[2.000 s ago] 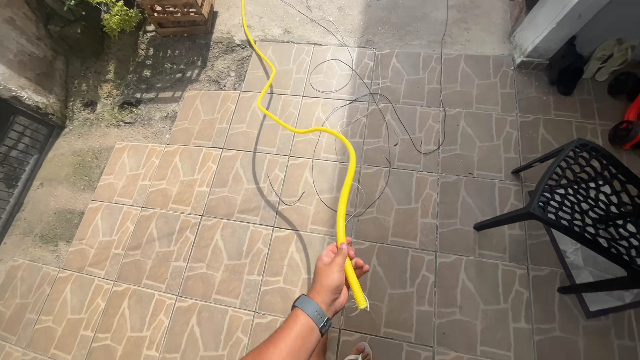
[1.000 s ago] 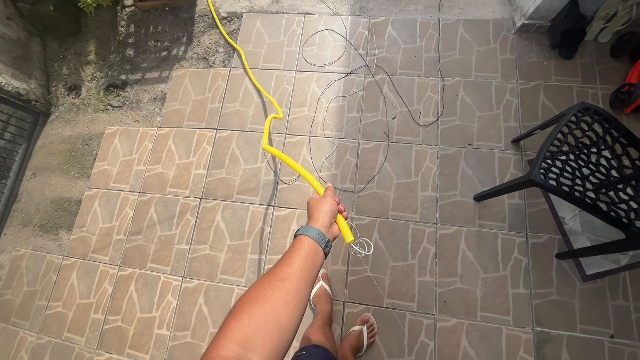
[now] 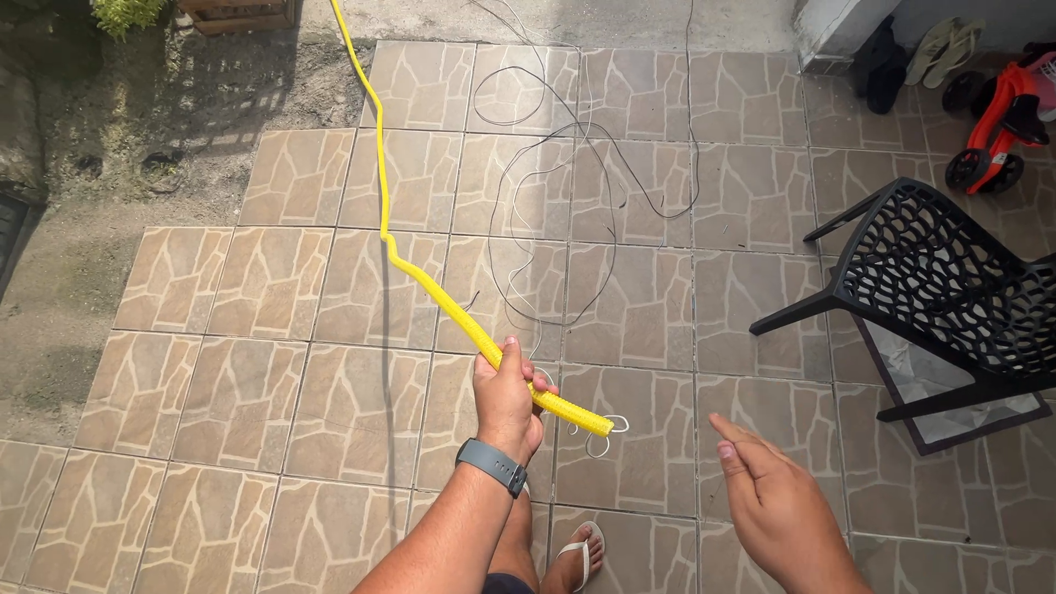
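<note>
My left hand, with a grey watch on the wrist, is closed around a yellow corrugated conduit near its cut end. The conduit runs up and left from the hand, with a kink partway, and leaves the view at the top. White wire loops out of its end, and a thin white strand trails over the tiles. At the lower right, my right hand is held in the air, its fingers extended and close together, holding nothing visible. A thin dark wire lies in loose loops on the floor.
A black openwork plastic chair stands at the right over a dark-edged panel. Behind it are a red ride-on toy and pairs of footwear. A wooden crate and rough ground lie at the upper left.
My right hand has come into view at the lower right. The conduit beyond my left hand is straighter than two seconds ago, and my left hand still grips it.
</note>
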